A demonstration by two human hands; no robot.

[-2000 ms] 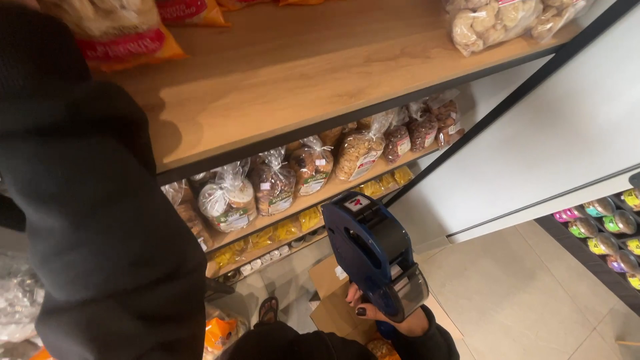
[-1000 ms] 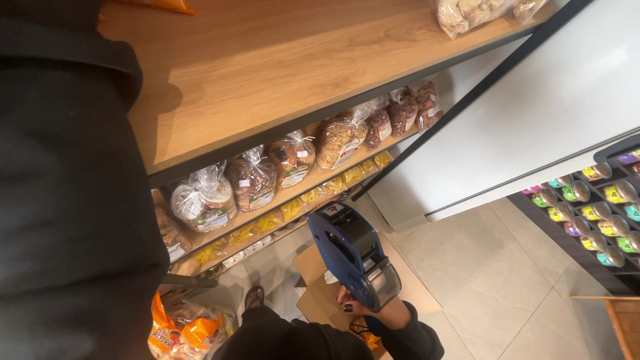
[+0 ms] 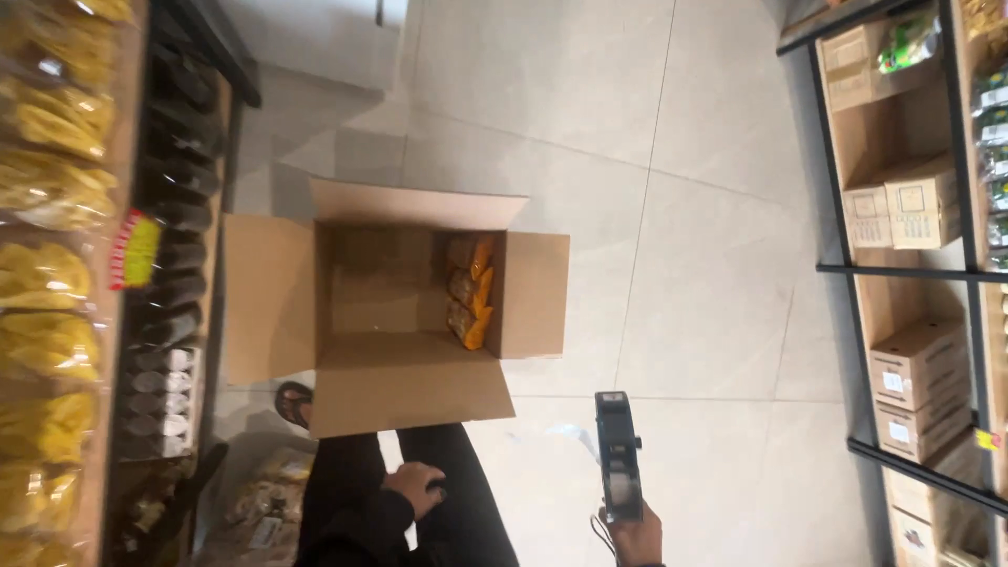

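Note:
My right hand (image 3: 635, 535) grips a dark blue handheld device (image 3: 618, 457), which looks like a label gun, out over the tiled floor. Near my dark trousers hangs my left hand (image 3: 417, 488), fingers curled; whether anything is in it I cannot tell. Ahead of both hands an open cardboard box (image 3: 413, 394) stands on the floor with its flaps spread. Several orange and clear bags (image 3: 471, 293) lie along the inner right side of the box.
Left, a shelf unit holds yellow plastic packs (image 3: 51, 342), dark packs (image 3: 177, 228) and a yellow-red tag (image 3: 135, 250). Filled plastic bags (image 3: 268, 504) lie at lower left beside a sandalled foot (image 3: 294, 403). Right, a black-framed shelf unit (image 3: 913, 273) holds cartons (image 3: 917, 370).
The view has swung down from the shelves to the floor box. My left arm, earlier raised across the left side, is now low. The device remains in my right hand.

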